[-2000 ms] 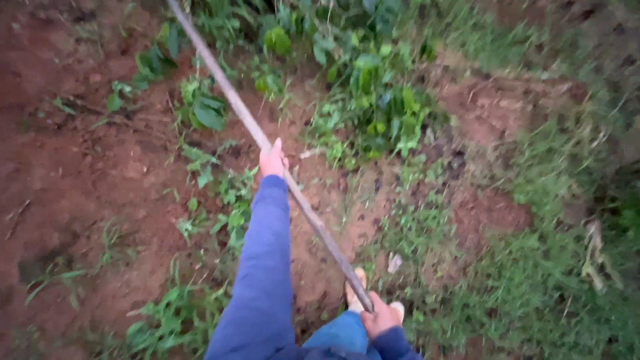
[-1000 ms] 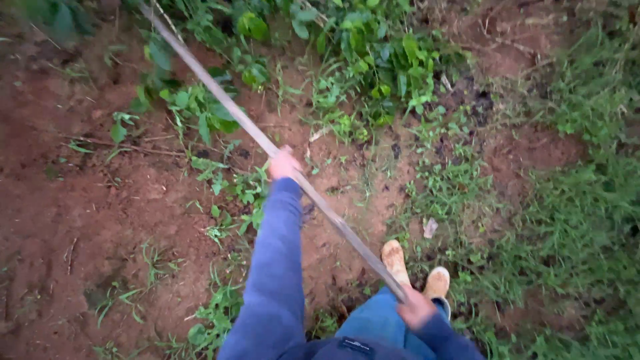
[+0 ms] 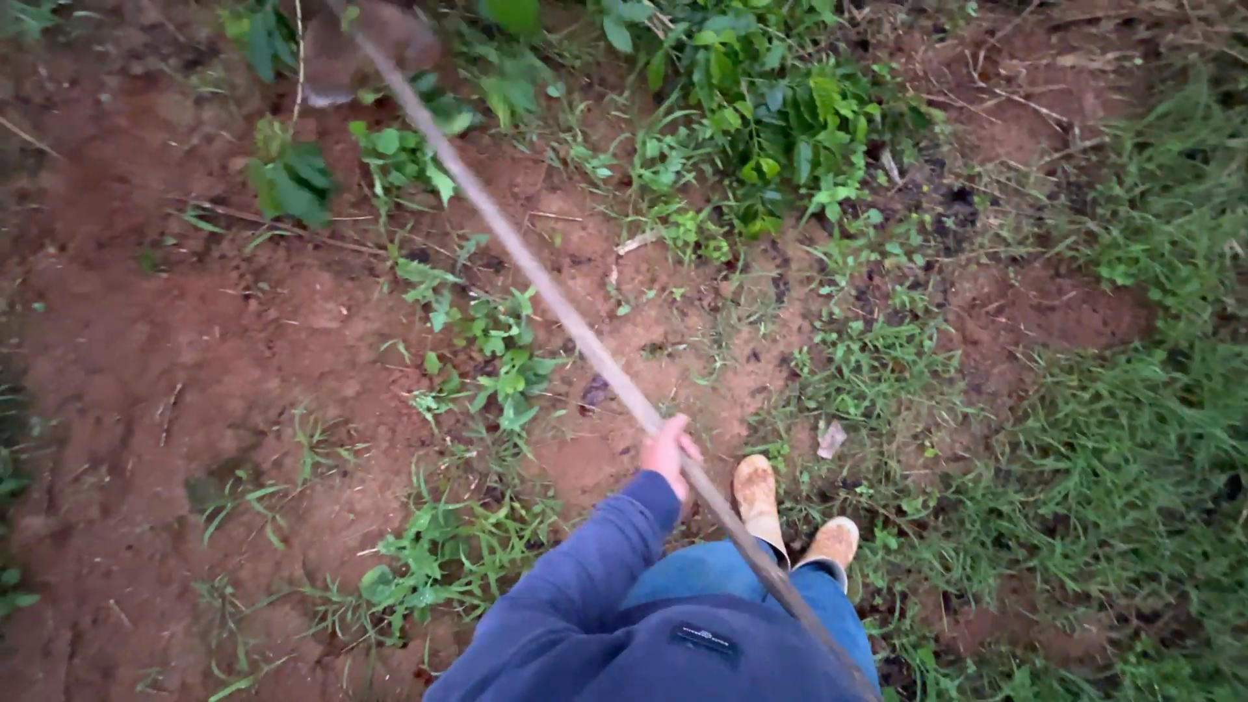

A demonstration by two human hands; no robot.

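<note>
My left hand (image 3: 669, 452) is closed around a long wooden handle (image 3: 546, 288), in front of my body. The handle slants from the upper left down past my jeans to the bottom edge. At its far end, a broad, soil-coloured blade (image 3: 375, 49), apparently a hoe's, is blurred among leaves, with a pale lower edge. My right hand is out of view; the handle's near end leaves the frame beside my dark blue top (image 3: 634, 648).
Leafy green plants (image 3: 770, 107) grow at the top, and small weeds (image 3: 507, 361) dot the reddish soil (image 3: 244, 361). Grass (image 3: 1121, 468) covers the right side. My dusty boots (image 3: 757, 492) stand close together beside the handle. A small pale scrap (image 3: 831, 440) lies near them.
My left hand has come nearer my body and boots, still around the handle. My right hand, earlier on the handle near the boots, has left the view. The blade now shows at the upper left.
</note>
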